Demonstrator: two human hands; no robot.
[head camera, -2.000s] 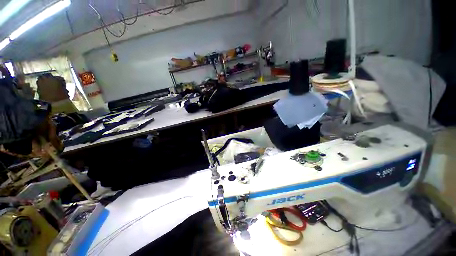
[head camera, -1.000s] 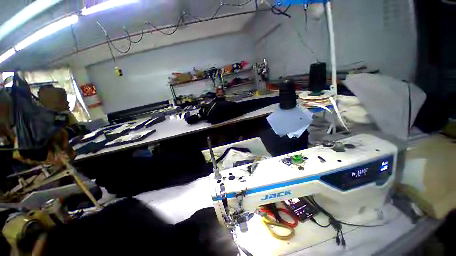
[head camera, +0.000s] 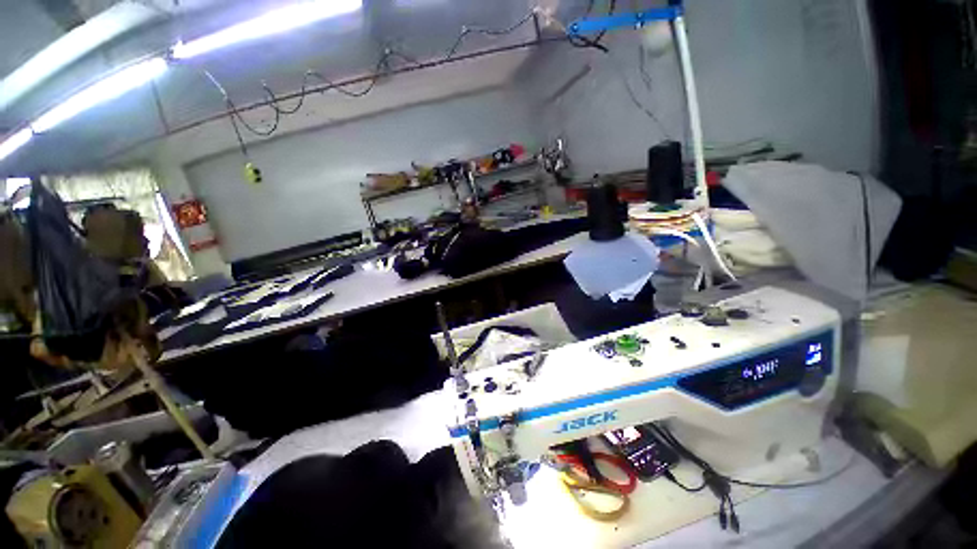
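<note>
Neither of my hands can be made out. A black fabric piece (head camera: 343, 499) lies bunched on the white table (head camera: 311, 434), left of the needle area and reaching up to it. The white sewing machine (head camera: 643, 375) with a blue stripe and "JACK" lettering stands at the centre right, its display lit. The presser foot and needle area (head camera: 514, 483) is washed out by the bright lamp. Scissors (head camera: 600, 493) with yellow and red-orange handles lie under the machine arm, beside a small dark device (head camera: 640, 453) with a cable.
A parts tray (head camera: 204, 509) with a blue edge and a yellowish machine (head camera: 75, 504) are at the lower left. Black thread cones (head camera: 605, 211) and light-blue cloth (head camera: 613, 266) stand behind the machine. A long cutting table (head camera: 354, 284) holds dark pieces.
The black fabric at the lower left has drawn in to the right and uncovers the blue-edged tray again. Compared with the earliest frame, the view has shifted and the fabric is more bunched.
</note>
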